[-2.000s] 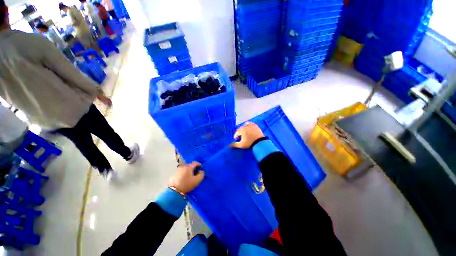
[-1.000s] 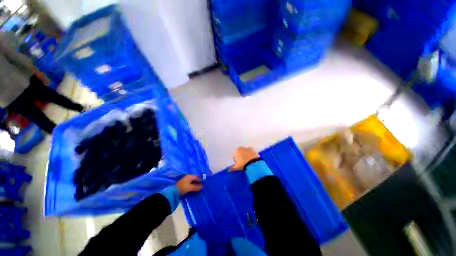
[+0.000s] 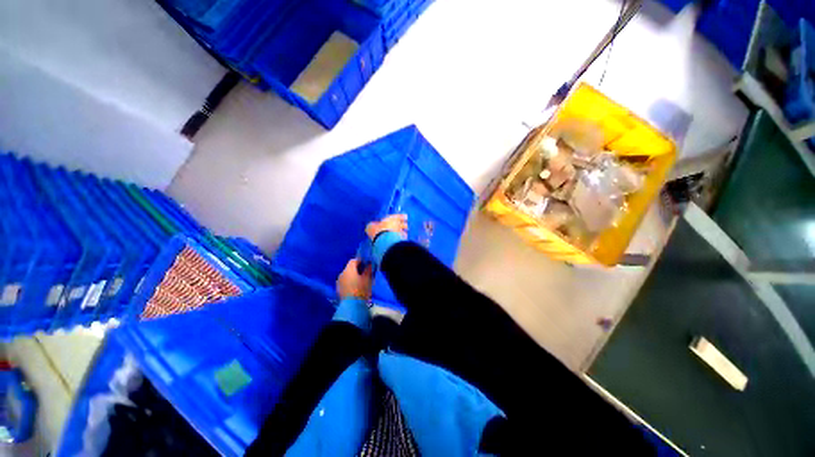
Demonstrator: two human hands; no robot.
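A blue tote stands tilted in front of me, near the middle of the view. My left hand is closed on its near edge. My right hand grips the same edge a little farther up and to the right. The fingertips are partly hidden behind the edge. I cannot tell whether the tote touches the floor.
A blue tote with a plastic liner and dark parts is at the lower left. Stacked blue trays and reddish-brown striped pieces are beyond it. A yellow bin holds scraps. A dark green surface bears a small pale block.
The view has swung right and down. The dark-parts tote has shifted to the lower left, and the person has left the picture. The held blue tote has turned, with both hands still on it.
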